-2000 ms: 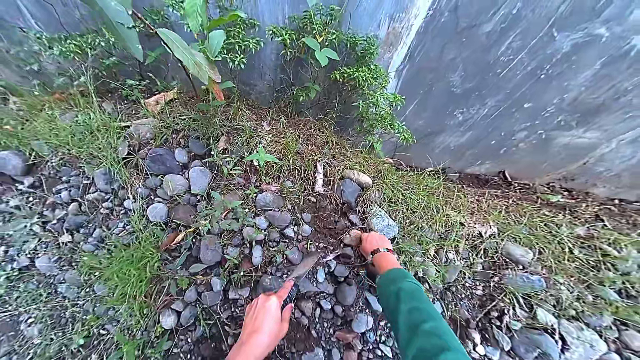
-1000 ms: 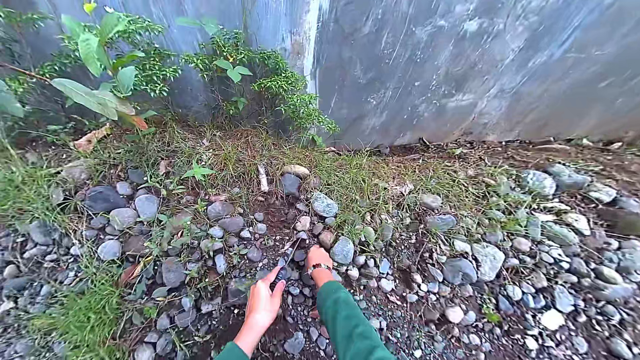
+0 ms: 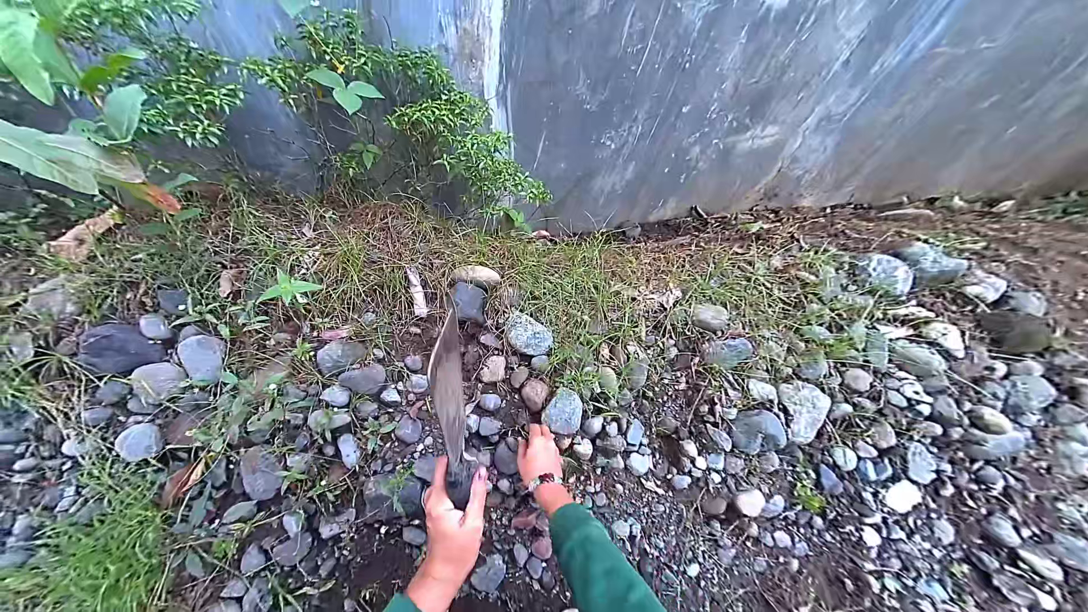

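My left hand (image 3: 452,518) is closed around the dark handle of a trowel-like tool with a long, pointed metal blade (image 3: 447,382), which points away from me over the stones. Just to the right, my right hand (image 3: 539,459), in a green sleeve with a beaded bracelet, reaches down to the ground, its fingertips among small stones. Whether it grips one cannot be seen. Directly beyond those fingers lie a reddish-brown stone (image 3: 534,394) and a speckled grey stone (image 3: 563,412).
A grey wall (image 3: 680,110) runs along the back, with leafy shrubs (image 3: 450,127) on its left part. Grass (image 3: 586,272) grows below it. River stones of many sizes cover the ground, including a large dark stone (image 3: 119,348) at left and a pale stone (image 3: 803,410) at right.
The blade in my left hand, low over the stones before, now stands up more and shows its broad face. My right hand stays at the ground beside it. The view has shifted right since the first frame.
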